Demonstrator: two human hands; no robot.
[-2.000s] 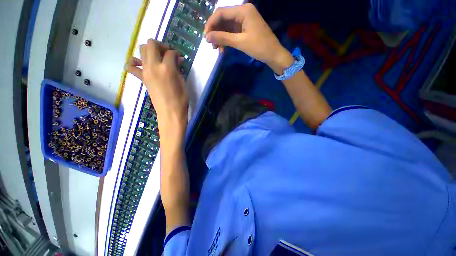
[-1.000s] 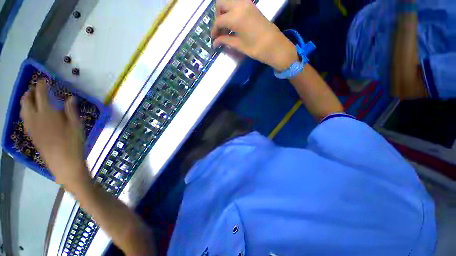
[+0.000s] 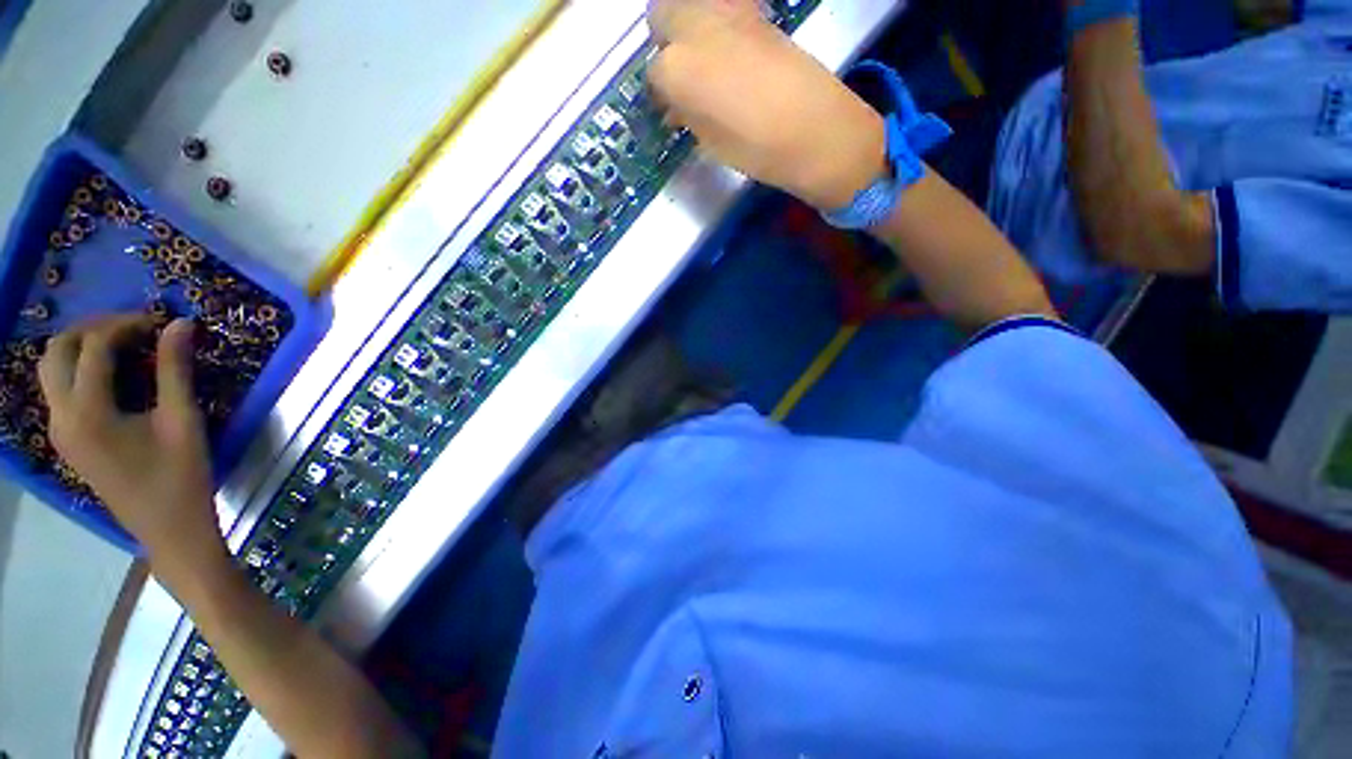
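My left hand (image 3: 134, 438) is palm down in the blue bin (image 3: 304, 319) of small copper-brown rings with dark centres. Its thumb and fingers are apart among the rings, and no ring shows held. My right hand (image 3: 771, 111), with a bright blue strap on its wrist, is over the upper end of the row of green circuit boards (image 3: 512, 274). Its fingers are bent and partly hidden near the top edge of the picture, so I cannot tell whether they hold anything. The boards carry bright silver-white squares.
Pale metal rails (image 3: 512, 400) run diagonally along both sides of the boards. A yellow strip (image 3: 438, 141) edges the white surface, which has several dark round spots. Another person's arm (image 3: 1119, 163) and blue clothing are at the upper right.
My left hand moved from the boards down into the bin and shifted slightly there. My right hand is still over the boards. The view has turned, bringing the other person more into sight.
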